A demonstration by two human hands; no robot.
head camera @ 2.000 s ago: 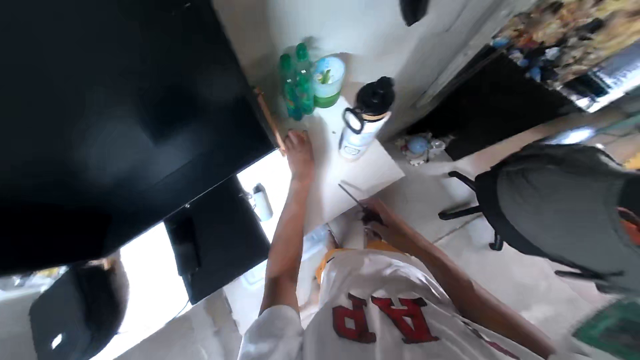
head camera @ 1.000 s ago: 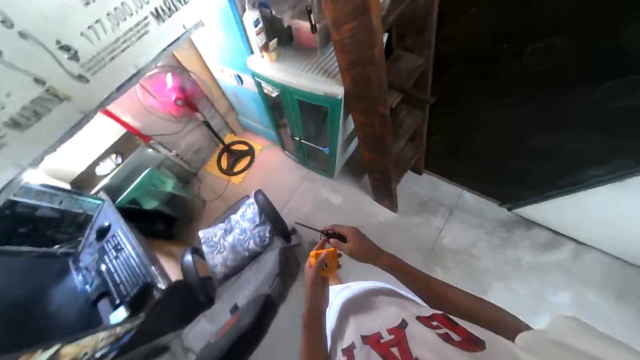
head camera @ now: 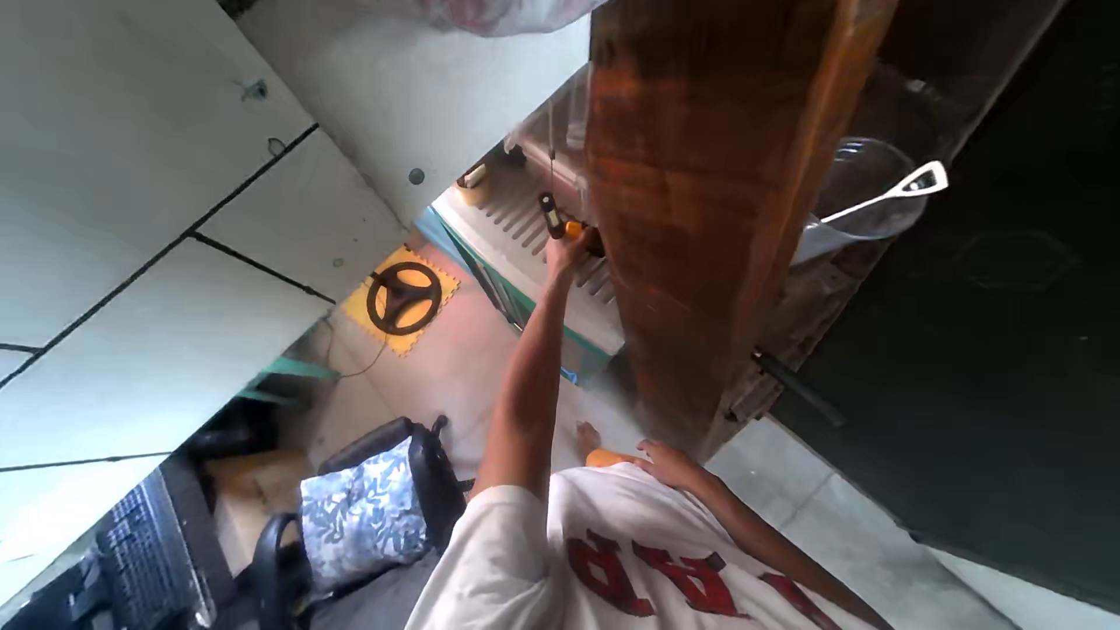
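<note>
My left hand [head camera: 567, 252] reaches out over a ribbed white countertop, its fingers around a small orange object [head camera: 574, 229]. A black object with a pale patch [head camera: 551, 216] touches or lies just beside those fingers; whether it is held cannot be told. A thin dark rod [head camera: 552, 162] shows above it. My right hand [head camera: 672, 464] rests low at my waist by the orange shorts [head camera: 608, 458], its fingers apart, with nothing visible in it. Near the left hand, a tan cup-like container [head camera: 473, 188] stands on the countertop.
A brown wooden post [head camera: 691, 219] rises close right of the left hand. Beyond it are a clear plastic container [head camera: 866, 188] and a white-handled utensil [head camera: 919, 184]. A black steering wheel [head camera: 404, 298] lies on a yellow mat. A patterned cushion [head camera: 363, 512] and laptop [head camera: 144, 551] are lower left.
The view has swung from the white table to the wooden post and cabinet. My left hand has reached forward over the countertop; my right hand, holding a thin tool one second ago, is down at my waist.
</note>
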